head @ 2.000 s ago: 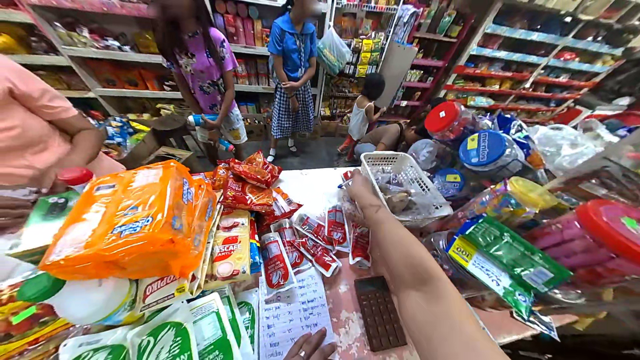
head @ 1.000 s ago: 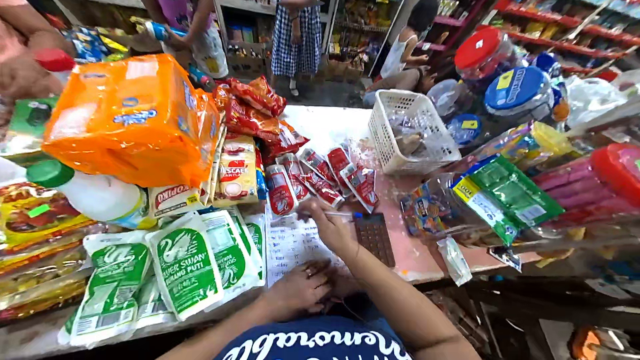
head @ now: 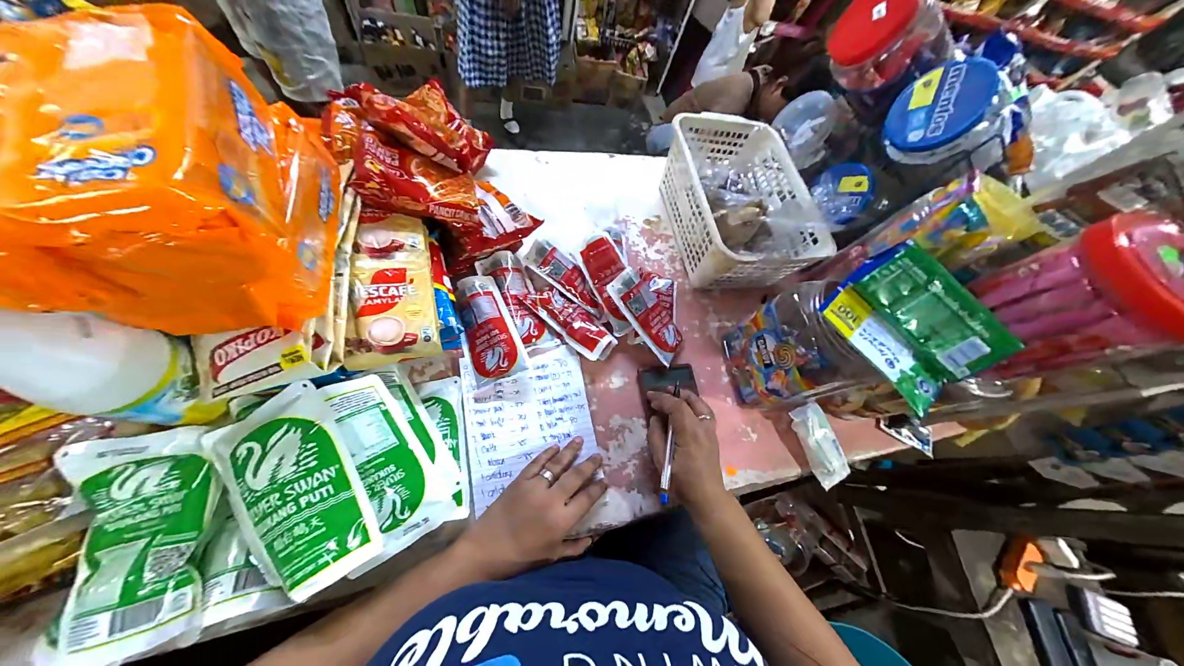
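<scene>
My left hand (head: 541, 495) lies flat with spread fingers on the lower right part of a handwritten paper sheet (head: 518, 421). My right hand (head: 686, 439) holds a ballpoint pen (head: 668, 458) between its fingers, its blue end pointing down toward me. The same hand rests over a dark calculator (head: 655, 377), covering most of it. Several small red-and-white pouches (head: 490, 328) lie just beyond the paper, one overlapping its top edge. Green-and-white vinegar pouches (head: 296, 490) are left of the paper.
Orange plastic-wrapped packs (head: 166, 176), red noodle packs (head: 416, 180) and a coffee pack (head: 393, 301) are piled at left. A white plastic basket (head: 740, 273) stands beyond my right hand. Lidded jars (head: 943, 106) and a green packet (head: 943, 319) crowd the right. People are beyond the counter.
My right hand has moved from the basket's side to the pouches and paper, then right onto the calculator. The view has tilted down. My left hand remains at the paper.
</scene>
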